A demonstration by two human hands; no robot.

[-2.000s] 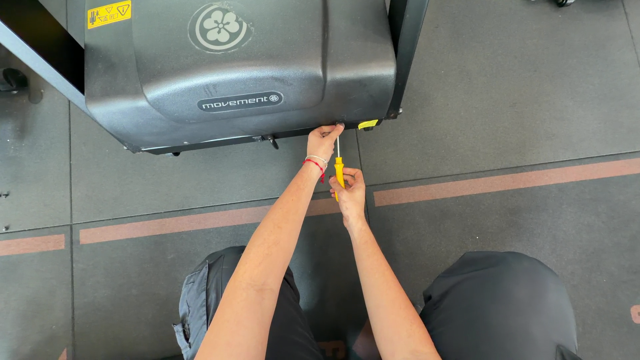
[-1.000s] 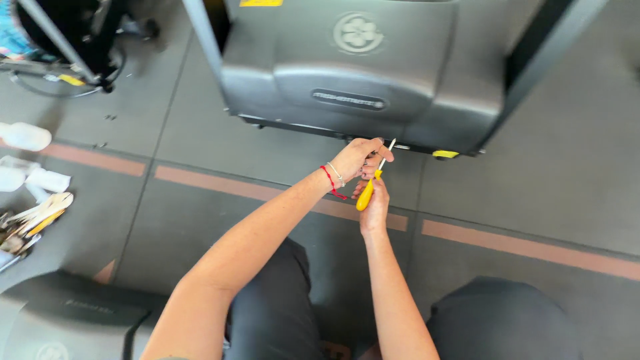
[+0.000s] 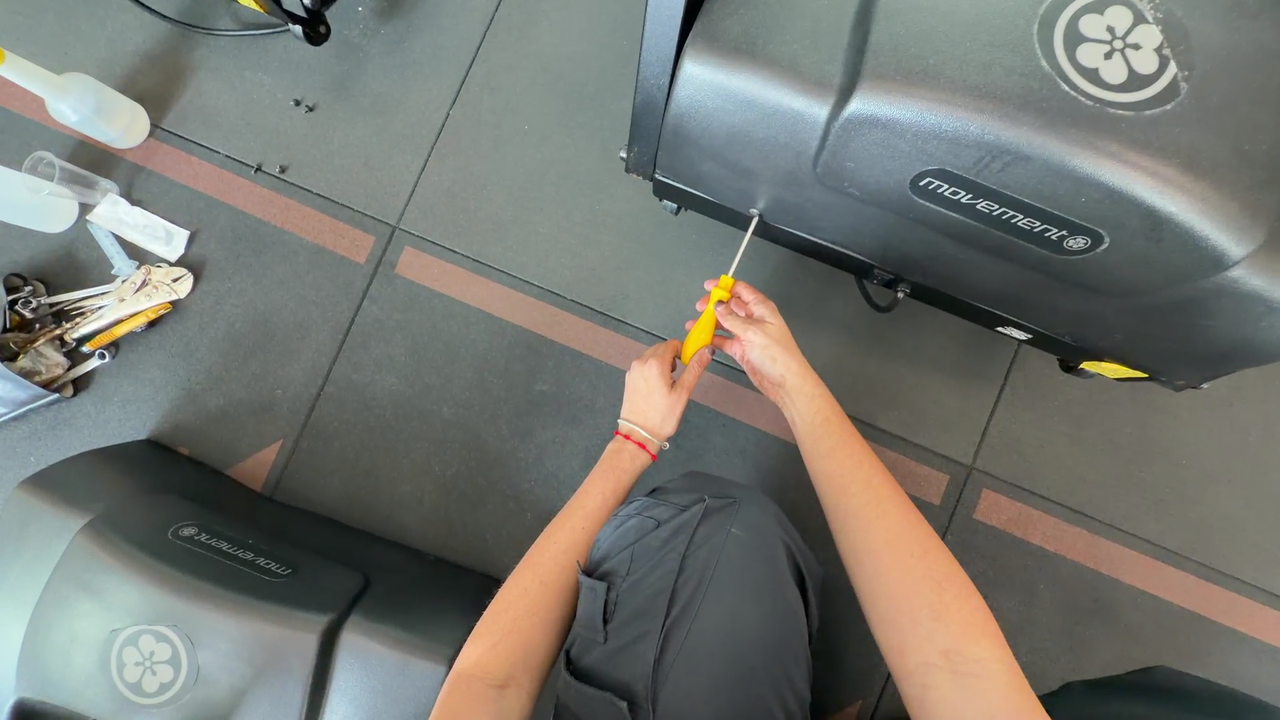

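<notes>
A screwdriver (image 3: 704, 325) with a yellow handle and a thin metal shaft slants up and to the right. Its tip meets the lower edge of a black plastic machine cover (image 3: 780, 110), near the left corner. My right hand (image 3: 755, 335) has its fingers around the upper part of the handle. At the handle's butt end, the thumb and fingers of my left hand (image 3: 662, 385) press against it. Whatever the tip sits in is too small to make out.
A second black machine cover (image 3: 230, 600) stands at the lower left. Further left on the tiled floor lie a pouch of hand tools (image 3: 90, 315), a spray bottle (image 3: 95, 108), a clear plastic cup (image 3: 70, 178) and several small screws (image 3: 303, 105). A black cable (image 3: 200, 30) runs at the top left.
The view has swung left. The screwdriver and both hands have moved to the left end of the cover's lower edge. My left hand has gone from the cover's edge to the handle's end.
</notes>
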